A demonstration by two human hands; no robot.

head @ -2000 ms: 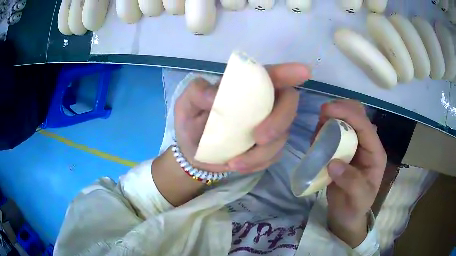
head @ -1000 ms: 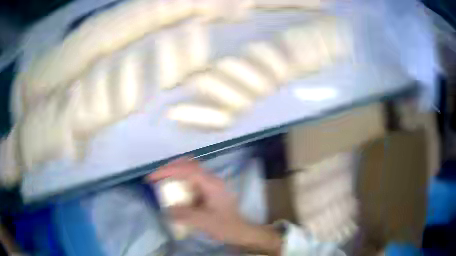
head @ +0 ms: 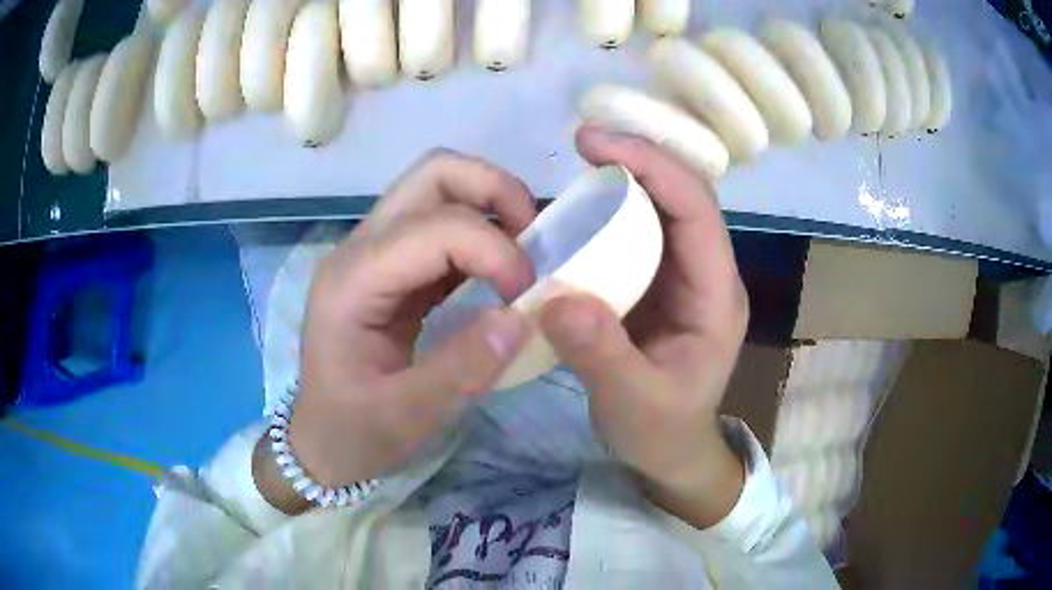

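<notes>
A cream housing half-shell (head: pixel 600 265) is held up in front of my chest, its hollow grey inside turned up and to the left. My left hand (head: pixel 404 311) grips its lower left end, with fingertips at the rim and inside edge. My right hand (head: pixel 675 311) holds its right side, with the thumb on the outer face and fingers behind. Both hands are bare. Whether a second shell is in my hands cannot be told.
Rows of cream shells (head: pixel 314 69) lie on a white-grey sheet (head: pixel 461 138) over the bench. An open carton (head: pixel 940 461) with packed shells (head: pixel 831 426) stands at the lower right. A blue stool (head: pixel 87 311) stands on the blue floor at the left.
Two seconds ago each hand held a shell piece apart. Now both hands meet on one visible half-shell. The view swung right, then back.
</notes>
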